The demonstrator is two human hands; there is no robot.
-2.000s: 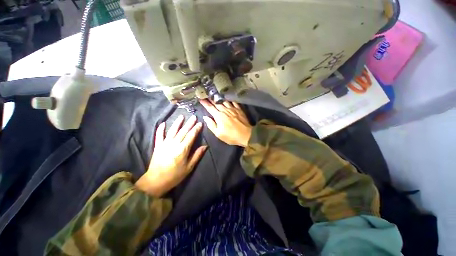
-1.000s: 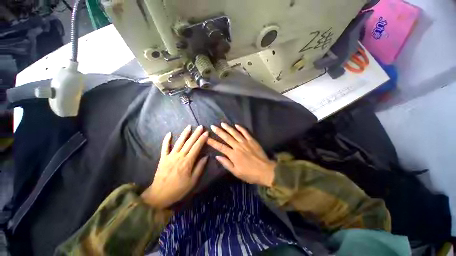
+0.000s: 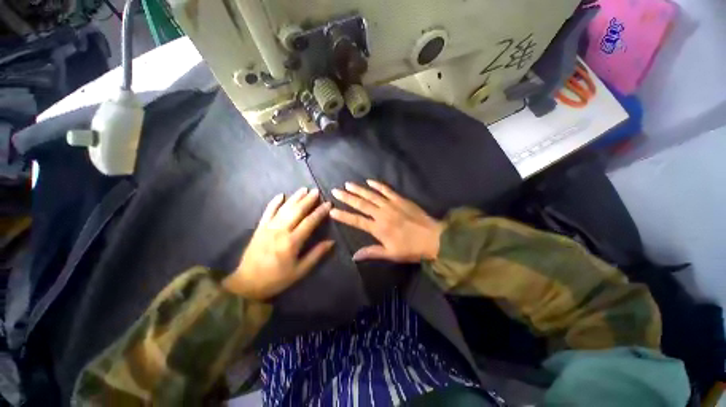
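Note:
A large dark grey garment piece (image 3: 215, 199) covers the machine table and hangs over the lap. A thin straight seam (image 3: 316, 176) runs from the presser foot (image 3: 299, 151) toward me, between my hands. My left hand (image 3: 280, 245) lies flat on the cloth left of the seam, fingers spread toward the foot. My right hand (image 3: 390, 222) lies flat right of the seam, fingers apart and pointing left. Both hands are a little below the foot and hold nothing. The cream sewing machine head (image 3: 398, 48) stands above the cloth.
A white lamp (image 3: 116, 133) on a grey gooseneck is left of the needle area. Orange-handled scissors (image 3: 576, 87) lie right of the machine, near a pink packet (image 3: 629, 40). A narrow dark strip (image 3: 76, 262) lies at left. Dark cloth is piled at upper left and right of the lap.
Both hands have come back from beside the presser foot to lower on the cloth. The cloth has shifted under the foot and now spreads further up behind it. The view has shifted slightly.

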